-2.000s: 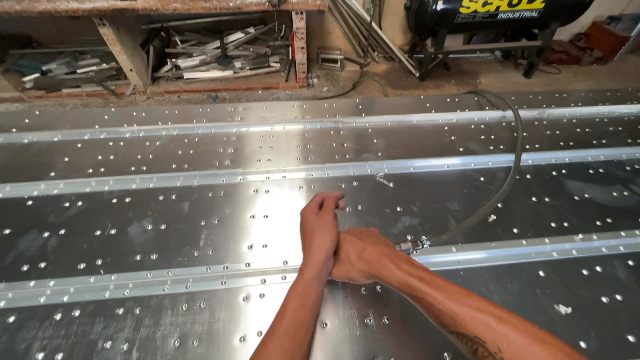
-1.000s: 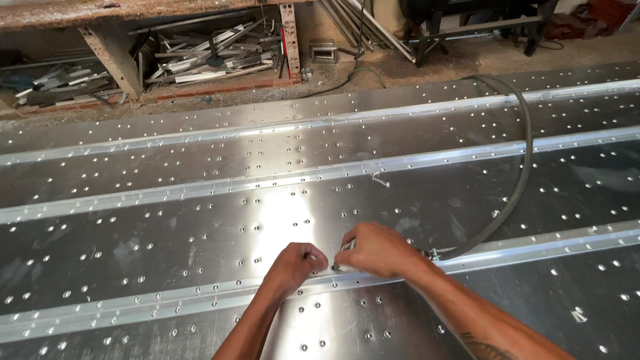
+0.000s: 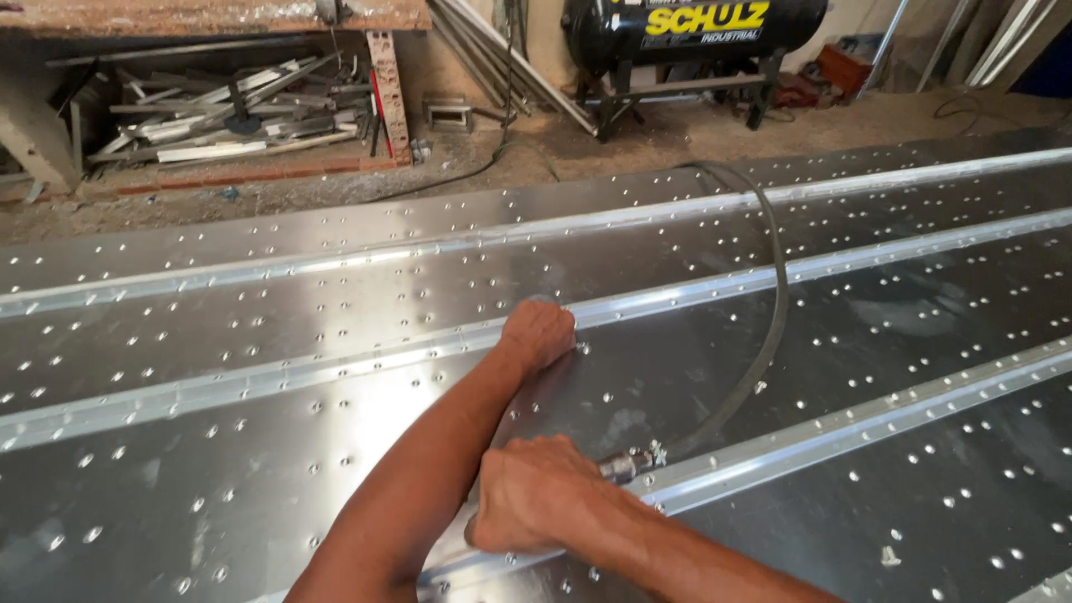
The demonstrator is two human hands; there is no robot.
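My left hand (image 3: 540, 335), its fingers curled, rests at the near edge of the middle raised metal rail (image 3: 670, 297); whatever may be inside it is hidden. Closer to me, my right hand (image 3: 536, 494) is closed over the near rail (image 3: 712, 477). A metal hose fitting (image 3: 624, 466) sticks out from behind this hand, joined to a dark air hose (image 3: 780, 293); the body of the tool it feeds is mostly hidden by the hand. Both rails lie on a large sheet metal panel (image 3: 670, 377) dotted with paired rivets or holes. My left forearm passes beside the right fist.
A third rail (image 3: 586, 222) crosses the panel farther off. Beyond it stand a black air compressor (image 3: 695, 33) and leaning metal bars (image 3: 536, 67). Metal offcuts (image 3: 243, 109) are piled under a workbench (image 3: 209, 15). A small loose piece (image 3: 889, 555) lies on the panel at right.
My left hand has moved away from the right hand, forward from the near rail to the middle one. The right hand remains at the near rail and has closed from a fingertip pinch.
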